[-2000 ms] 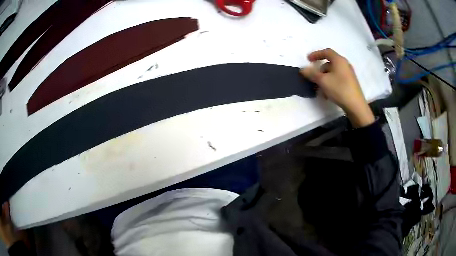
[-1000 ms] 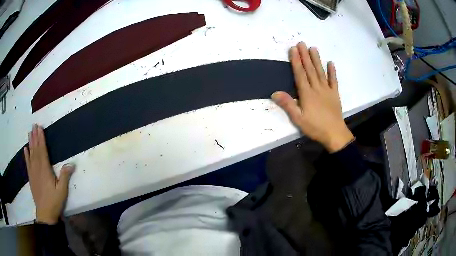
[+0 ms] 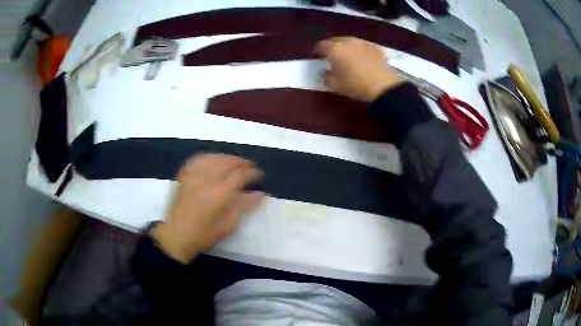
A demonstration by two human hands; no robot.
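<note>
A long dark interlining strip lies curved across the front of the table, its left end folded up. My left hand is blurred above the strip's left half, fingers curled; a small dark spot shows at its fingers, and I cannot tell whether it holds anything. My right hand is blurred at the right end of a maroon piece at the back; its grip is unclear. Another maroon piece lies between, partly under my right sleeve. A longer maroon piece lies behind.
Red-handled shears lie right of my right hand. A steam iron stands at the right edge. A silver-grey metal gauge is back left, near off-white scraps. Dark stacked pieces lie at the left end. A grey plate is back right.
The view has swung, showing more of the table's back and both ends. Both hands have left their flat press on the strip; my right hand has moved back to the maroon pieces.
</note>
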